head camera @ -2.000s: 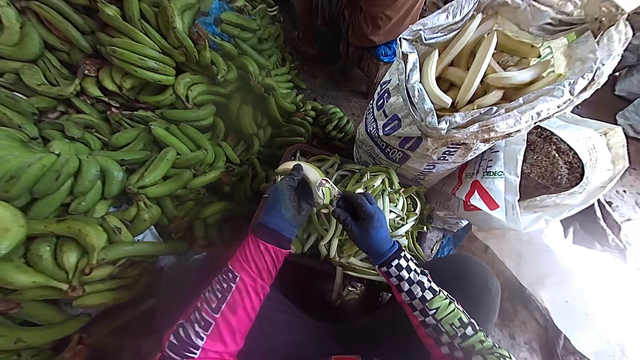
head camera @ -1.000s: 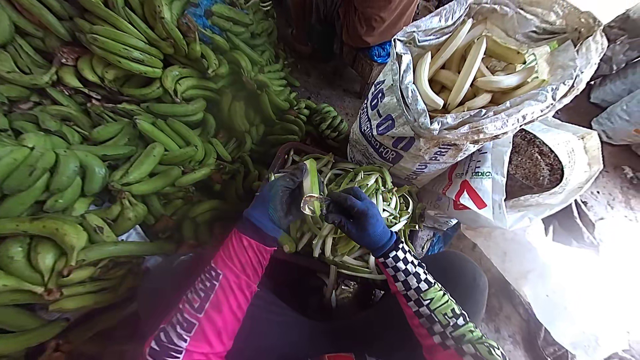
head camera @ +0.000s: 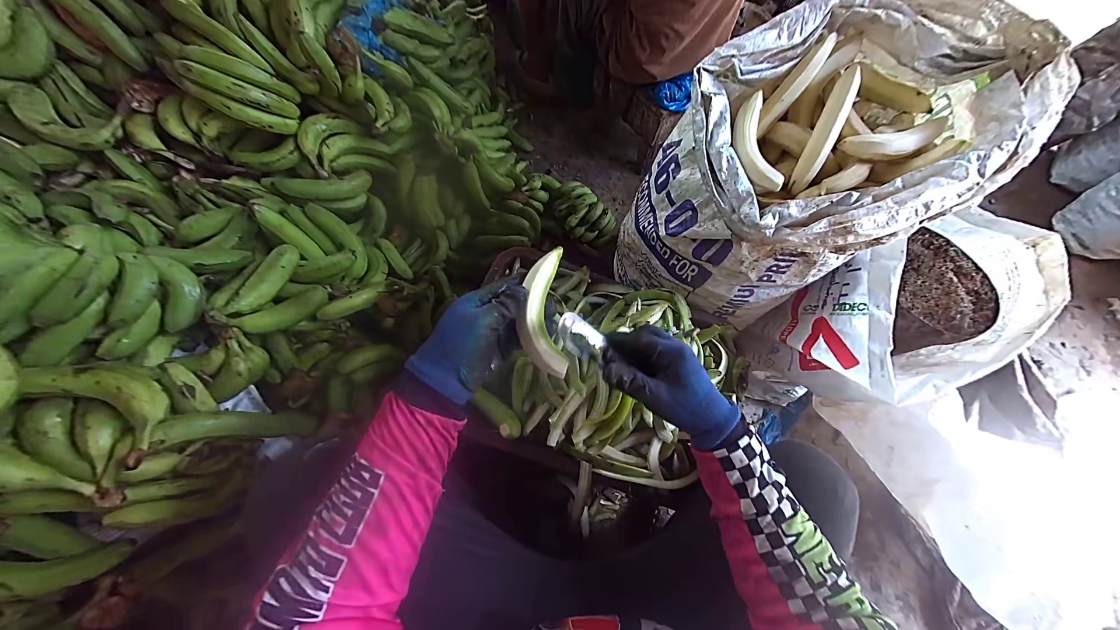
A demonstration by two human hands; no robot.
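Note:
My left hand point(head camera: 472, 337), in a blue glove, holds a mostly peeled green banana or plantain point(head camera: 541, 315) upright, its pale flesh showing. My right hand point(head camera: 669, 376), gloved in blue too, grips a small metal peeling tool point(head camera: 581, 334) whose shiny end is beside the fruit; whether they touch I cannot tell. Below both hands lies a heap of green and whitish peel strips point(head camera: 612, 411) in a dark container. An unpeeled green piece point(head camera: 496, 413) lies just under my left hand.
Green banana bunches point(head camera: 262, 219) are piled along the left. At the upper right stands a printed sack point(head camera: 752, 245) holding peeled fruit point(head camera: 822, 131), with a second white sack point(head camera: 849, 350) of brown granular material beside it. Part of a person point(head camera: 669, 39) shows at the top.
The fruit in my left hand now stands upright with more pale flesh in view. My right hand has drawn away from my left, and the metal tool shows plainly between them.

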